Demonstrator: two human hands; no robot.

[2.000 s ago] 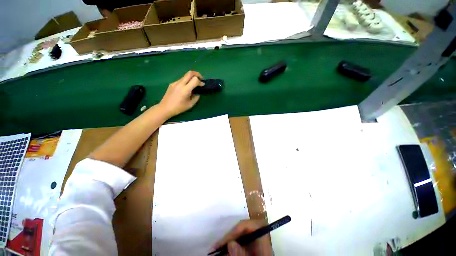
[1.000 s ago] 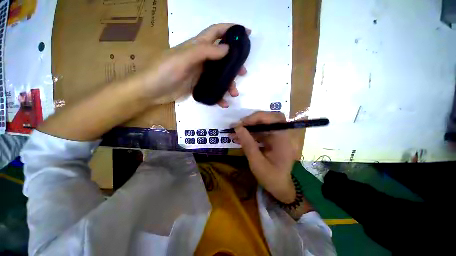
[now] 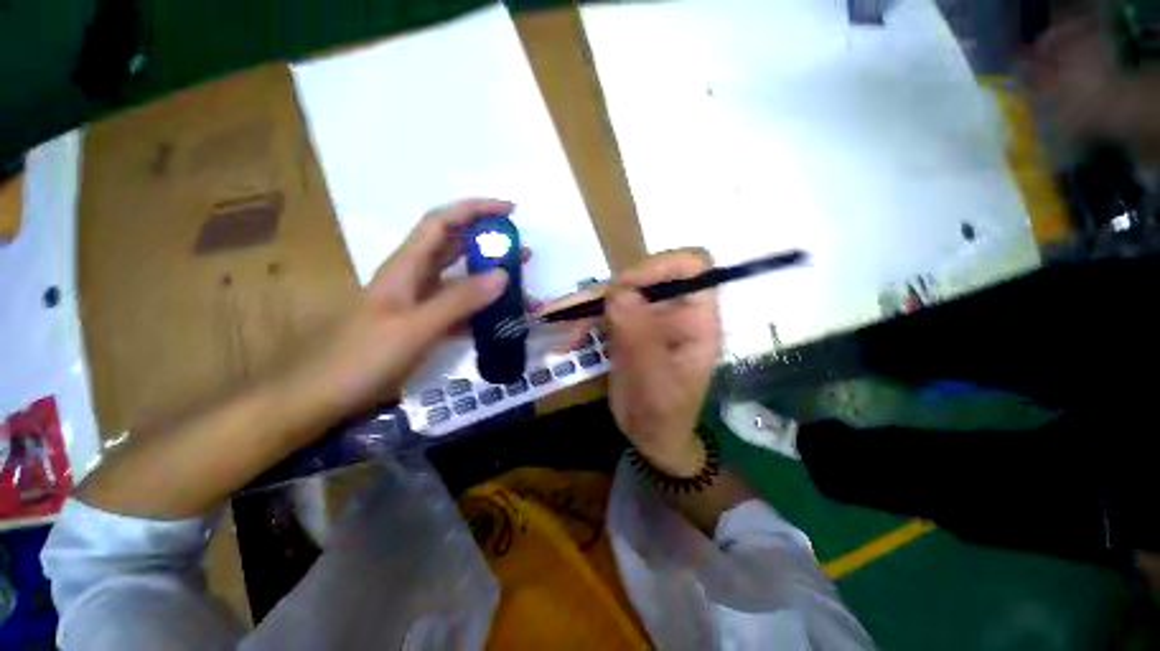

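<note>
My left hand [image 3: 439,274] holds a glossy black device housing [image 3: 501,312] upright over the sticker sheet; its top end shows a bright white-blue glare or light. My right hand [image 3: 664,343] holds the black tweezers [image 3: 725,275] like a pen. Their tips are at the side of the device, near a small pale-marked patch on it; whether they hold a sticker is too blurred to tell. The sticker sheet [image 3: 407,127] is mostly bare white, with small dark display stickers [image 3: 492,396] in rows along its near edge.
Brown cardboard [image 3: 140,254] lies under the sheet. A white board [image 3: 789,140] is at right, and a printed carton panel [image 3: 64,305] at left. The green conveyor [image 3: 191,32] runs beyond the bench with a black device on it. Another person's dark-clothed legs [image 3: 941,471] are at right.
My left hand took a device from the belt and brought it over the sheet; it is now turned upright. My right hand has raised the tweezer tips from the stickers to the device.
</note>
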